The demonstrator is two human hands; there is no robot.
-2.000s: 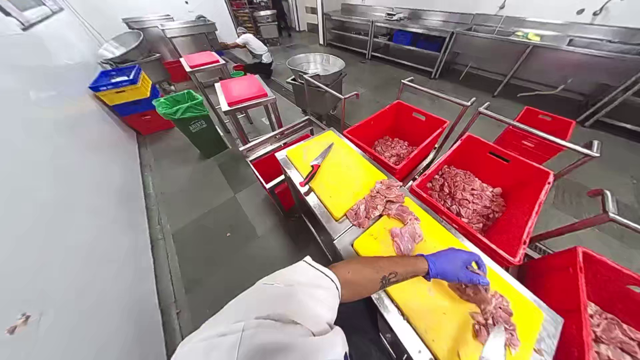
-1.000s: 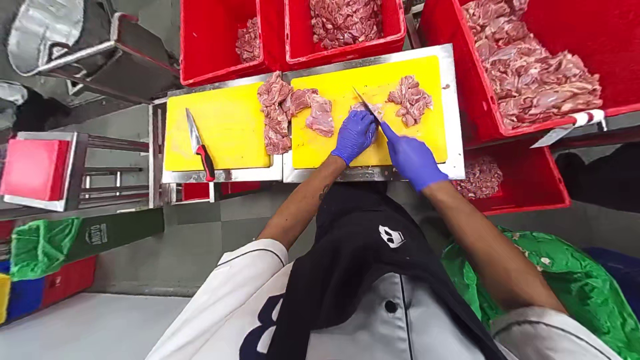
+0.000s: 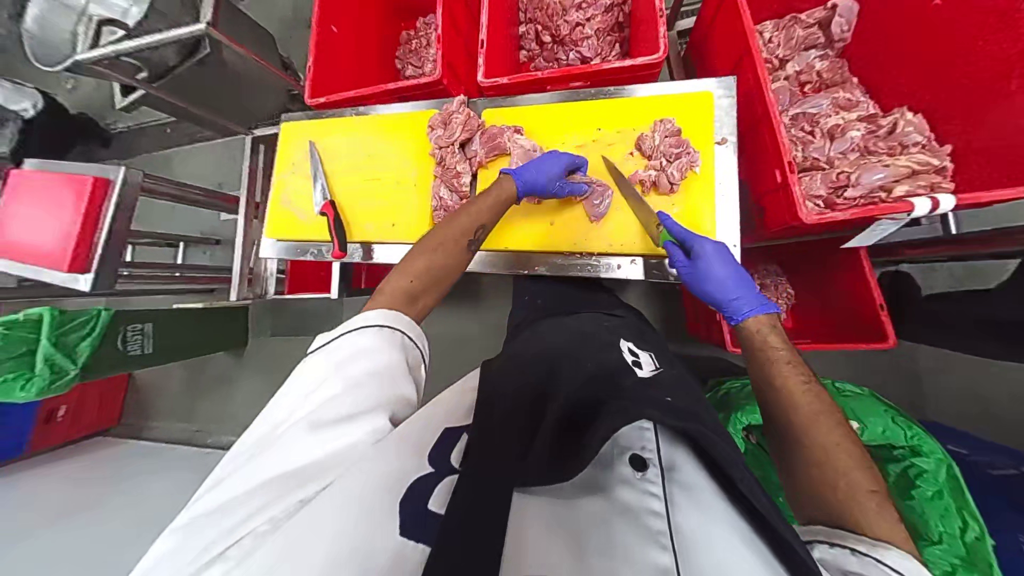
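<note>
My left hand (image 3: 550, 175), in a blue glove, holds a piece of raw meat (image 3: 596, 200) on the right yellow cutting board (image 3: 552, 232). Gloved in blue too, my right hand (image 3: 712, 268) grips a green-handled knife (image 3: 634, 194), its blade pointing up and left over the board. Cut meat (image 3: 666, 157) lies in a pile right of the blade. A strip of raw meat (image 3: 454, 160) lies across the gap between the boards and reaches toward my left hand. On the left yellow cutting board (image 3: 376, 176) rests a second knife (image 3: 326, 200) with a red and black handle.
Red crates of raw meat stand beyond the table (image 3: 572, 80) and to its right (image 3: 788, 188); another red crate (image 3: 848, 320) sits lower right. A green bag (image 3: 904, 472) is beside my right arm. At left are a stand with a red board (image 3: 52, 220) and a green bin (image 3: 168, 340).
The view has swung strongly since two seconds ago. Since one second ago, my hands have moved apart; the left has gone left to the meat, and the knife has moved away from it.
</note>
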